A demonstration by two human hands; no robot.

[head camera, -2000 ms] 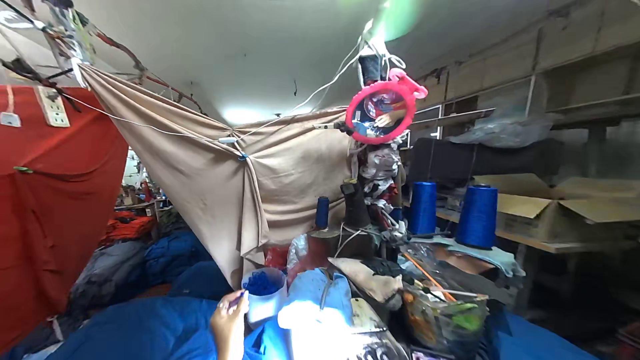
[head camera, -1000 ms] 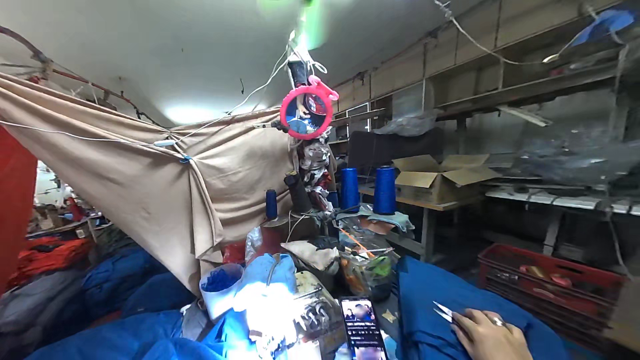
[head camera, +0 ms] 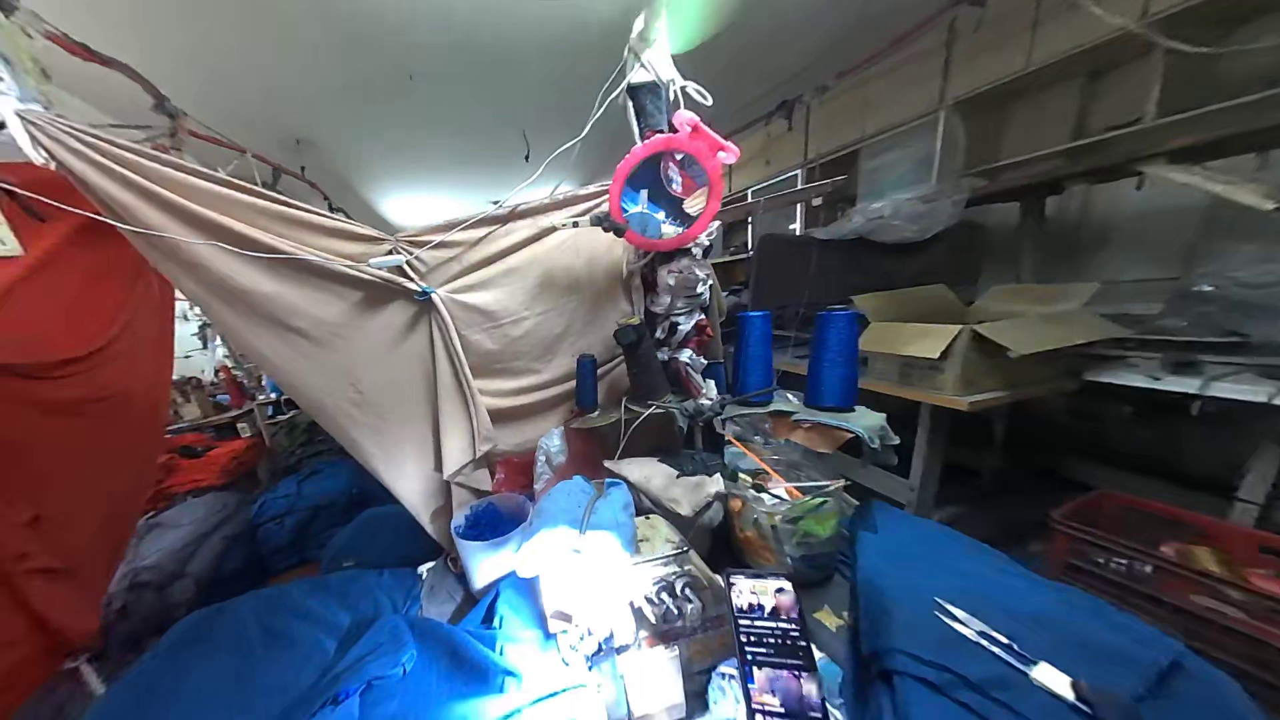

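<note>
Neither of my hands shows directly in the head view. Small metal scissors (head camera: 1000, 645) lie on blue fabric (head camera: 960, 570) at the lower right, their dark handles near the bottom edge. Left of centre, a white tub (head camera: 489, 560) holds blue scraps or thread. Bright light washes out part of a sewing machine (head camera: 675, 590), with a folded light-blue cloth piece (head camera: 585, 510) behind it. A phone (head camera: 775, 640) with a lit screen stands right of the machine. More blue fabric (head camera: 270, 640) is heaped at the lower left.
A pink-framed round mirror (head camera: 668, 185) hangs above, a hand reflected in it. Blue thread cones (head camera: 832, 360) stand behind a plastic-lined bin (head camera: 785, 520). An open cardboard box (head camera: 960, 350) sits on a table. A red crate (head camera: 1160, 560) is at right; beige cloth (head camera: 380, 350) hangs behind.
A hand was at the tub two seconds ago; one second ago a hand was at the scissors on the right-hand blue fabric. Both are out of view now, and the scissors lie there.
</note>
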